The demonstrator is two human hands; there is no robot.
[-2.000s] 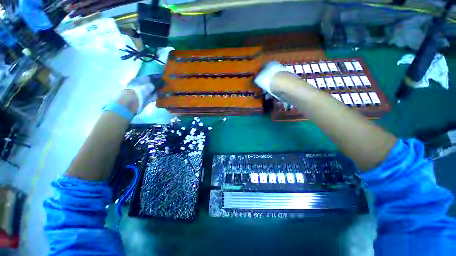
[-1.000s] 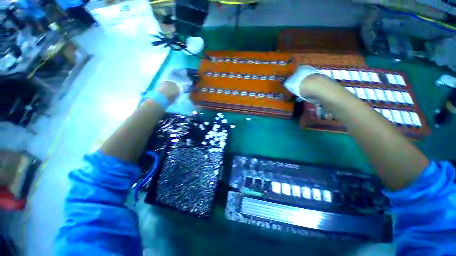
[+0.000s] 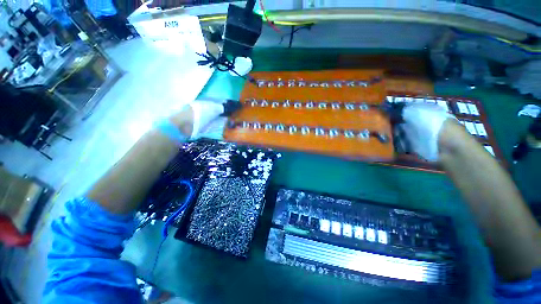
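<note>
An orange-brown component tray (image 3: pixel 311 116) with three rows of small dark and silvery parts lies between my gloved hands at the back of the bench. My left hand (image 3: pixel 209 116) grips its left edge with dark fingertips. My right hand (image 3: pixel 419 126) grips its right edge and covers part of a second tray (image 3: pixel 495 133) with white pads. The tray looks larger and raised toward the camera; a gap below it is not clear. In front lies a black fixture (image 3: pixel 409 222) with a row of white pads (image 3: pixel 354 230) and a silver ribbed bar (image 3: pixel 356 257).
A black bin (image 3: pixel 228 211) of tiny silver pieces with small white connectors stands left of the fixture. Dark leads and a blue cord (image 3: pixel 185 202) lie beside it. A black box-like object (image 3: pixel 241 29) and a white box (image 3: pixel 172 32) stand behind. A dark object lies at far right.
The orange-brown tray has moved nearer and its right end has shifted right over the white-pad tray. My right hand has moved right with it. The camera view has also shifted.
</note>
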